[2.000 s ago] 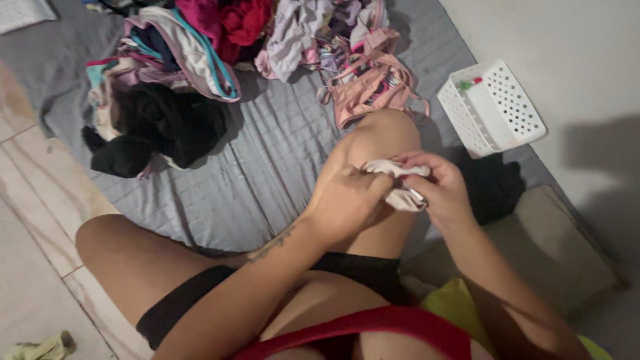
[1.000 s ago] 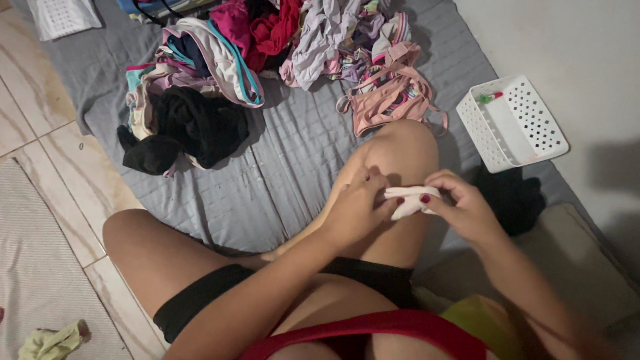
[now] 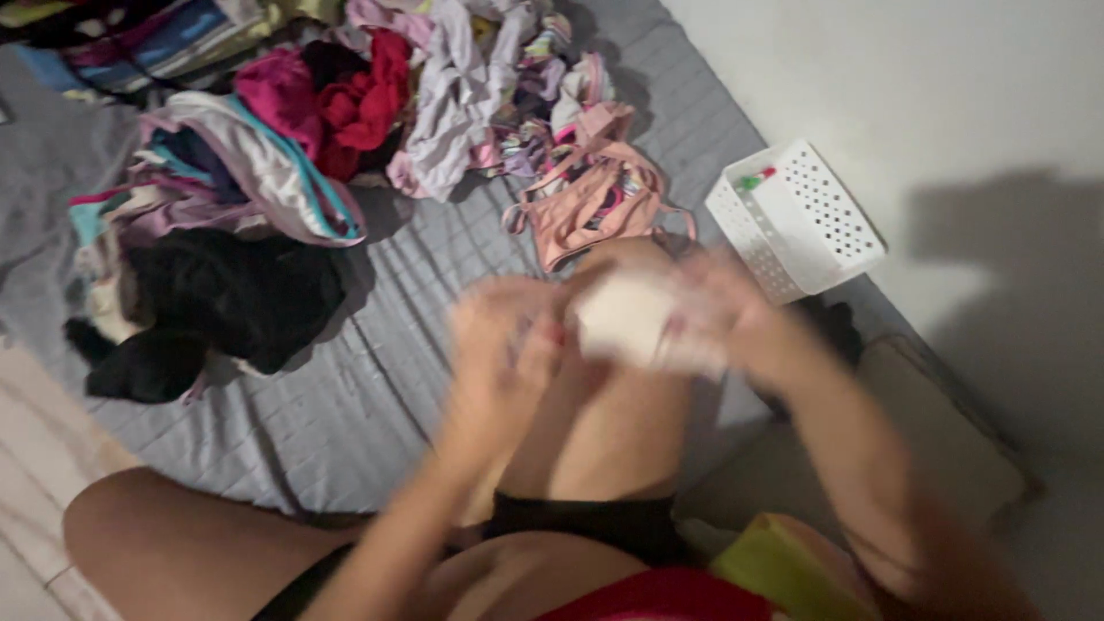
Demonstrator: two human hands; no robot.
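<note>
A small white cloth garment (image 3: 630, 317), blurred by motion, hangs between my hands above my bent leg. My right hand (image 3: 720, 315) grips its right side. Close to its left edge is my left hand (image 3: 509, 332), fingers curled; the blur hides whether it still pinches the fabric. Just beyond my knee lies a peach strappy garment (image 3: 595, 203) on the grey bedcover.
Piled clothes lie across the bed: a black garment (image 3: 233, 293), a white one with turquoise trim (image 3: 259, 164), red cloth (image 3: 366, 103) and pale lilac cloth (image 3: 453, 112). A white perforated plastic basket (image 3: 798, 220) with small items stands by the wall.
The white garment was bunched small between both hands; now it is spread wider, and my hands are farther apart.
</note>
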